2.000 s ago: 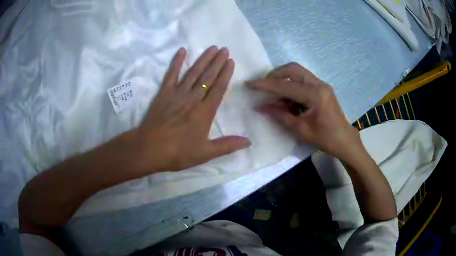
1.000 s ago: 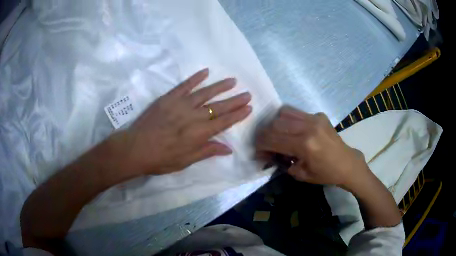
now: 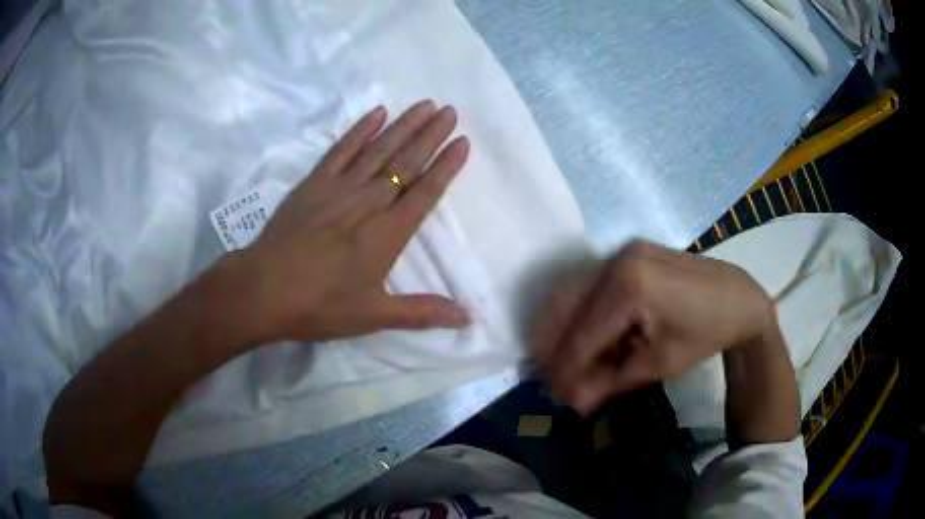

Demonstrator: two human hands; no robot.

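Note:
The white jacket lies spread with its shiny lining point(image 3: 193, 91) up. A matte off-white facing point(image 3: 497, 132) runs along its right edge, and the hem point(image 3: 304, 405) borders the near side. A white care label point(image 3: 238, 219) with dark print shows left of my left hand. My left hand point(image 3: 345, 233) lies flat on the lining, fingers spread, holding nothing. My right hand point(image 3: 639, 324) is curled and blurred at the near right corner of the jacket, by the table edge. What is inside its fingers is hidden.
The grey-blue table point(image 3: 609, 112) shows beyond the jacket. Other off-white garments point(image 3: 796, 30) lie at the far right. A yellow wire rack point(image 3: 832, 142) with white cloth point(image 3: 811, 284) stands at the right. The wearer's printed top shows at the bottom.
My left hand has slid a little up and left over the lining, its thumb spreading out. My right hand has moved right and nearer, to the jacket's corner.

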